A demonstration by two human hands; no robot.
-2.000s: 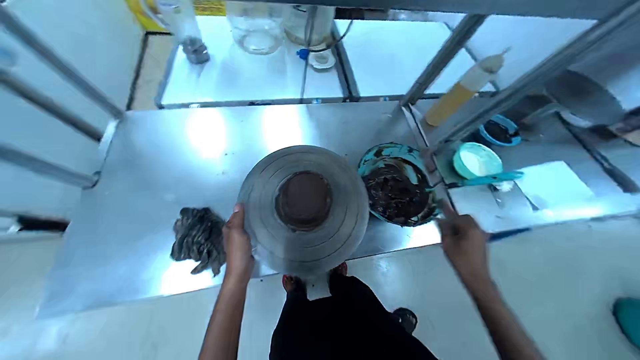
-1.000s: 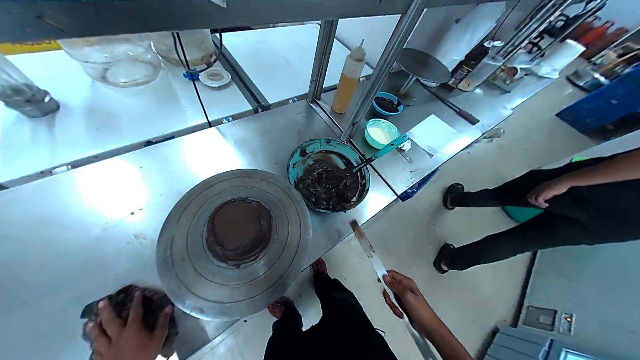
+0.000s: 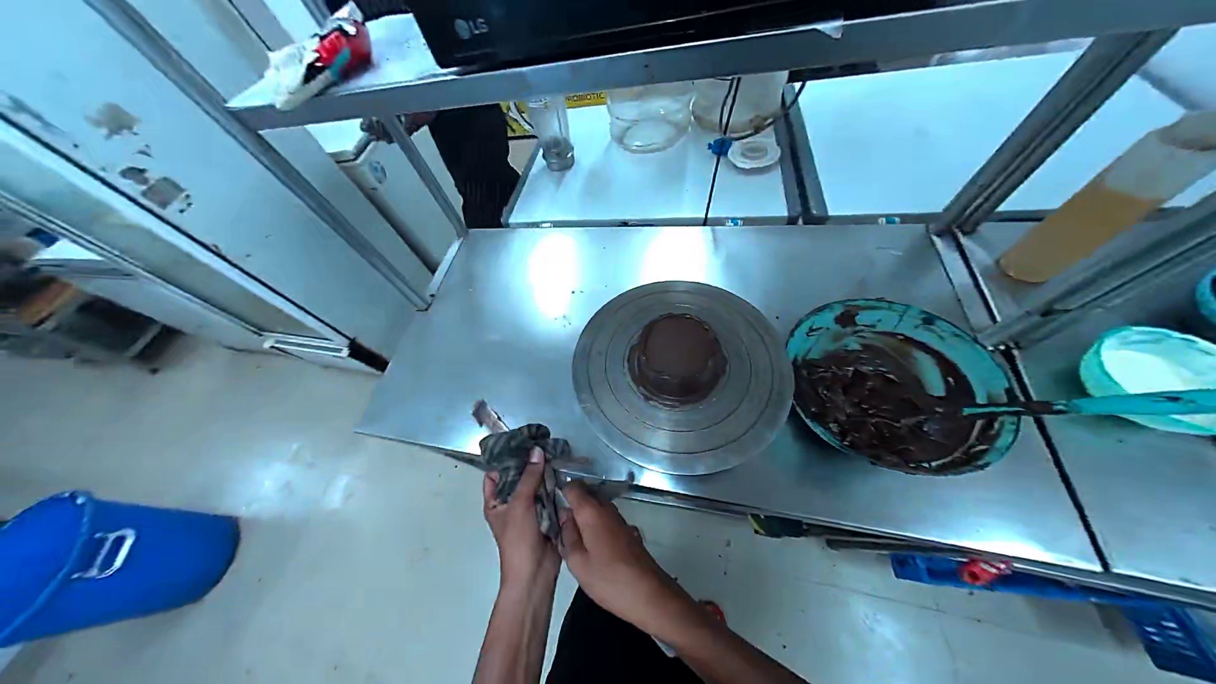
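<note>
A chocolate-covered cake sits near the middle of a round metal cake turntable on the steel table. My left hand grips a dark, stained cloth in front of the turntable's left side. Beside it, my right hand is closed on a metal spatula, whose blade is wrapped by the cloth and partly hidden; a smeared end sticks out beyond. Right of the turntable stands a teal bowl of dark chocolate cream with a teal-handled spatula resting in it.
A small bowl of white cream and a squeeze bottle of amber liquid stand at the right. Steel shelf posts rise from the table's back. A shelf crosses above. A blue bin stands on the floor at left.
My left hand has lifted the cloth from the table, and my right hand has brought the spatula over to it. The view has swung back left.
</note>
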